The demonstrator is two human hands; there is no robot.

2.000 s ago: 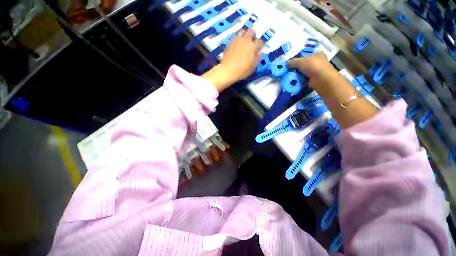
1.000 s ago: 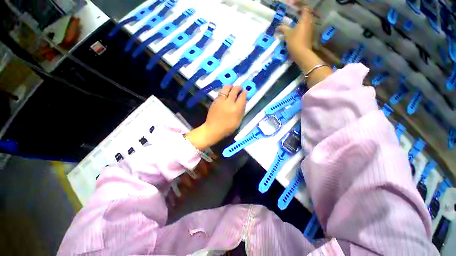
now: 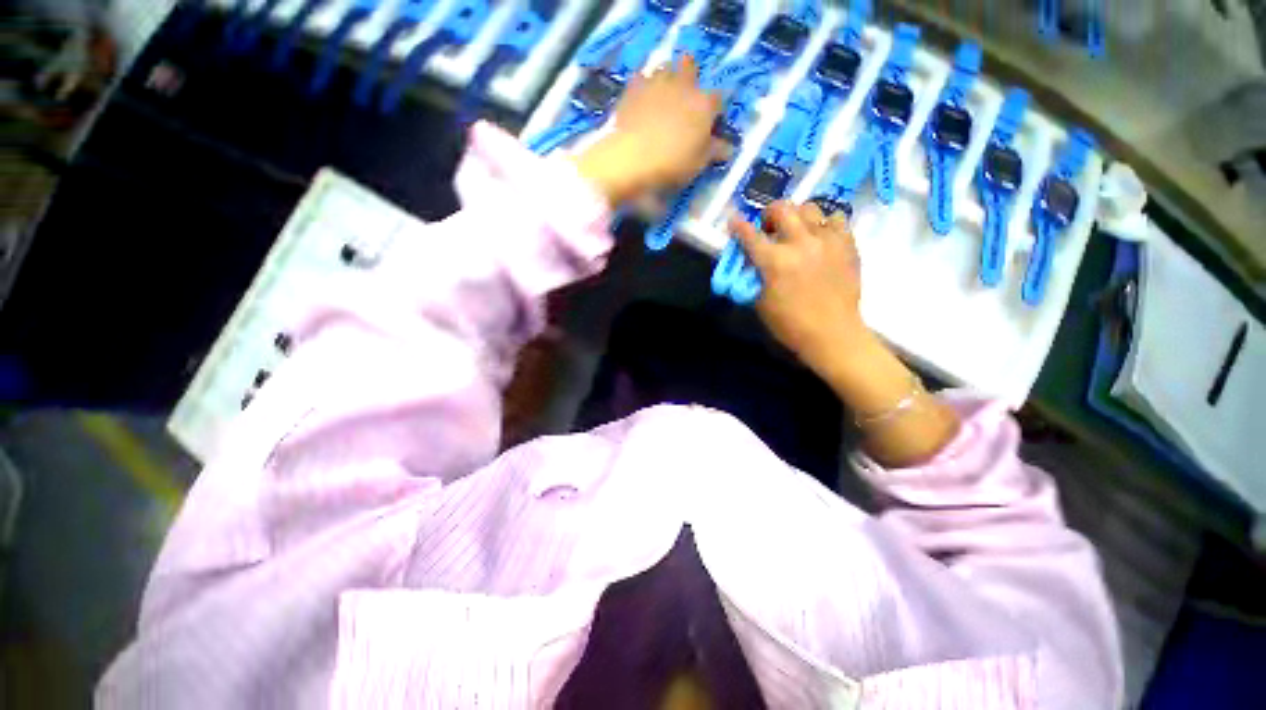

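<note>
Blue-strapped watches with dark squarish faces lie face up, side by side, on a white tray in front of me. My left hand is over the tray's left part with its fingers down among the watches; its fingertips are blurred, so its hold is unclear. My right hand is at the tray's near edge, its fingers closed around the straps just below a watch face. Two strap ends stick out below these fingers. The right hand covers part of another watch.
A second white tray of face-down blue watches is at the upper left. A white side tray with dark pieces is at the left. A white page with a pen and a small white-capped bottle are at the right.
The view has shifted right, to the tray of face-up watches. Both hands have left the face-down watches and are now among the face-up ones, closer together.
</note>
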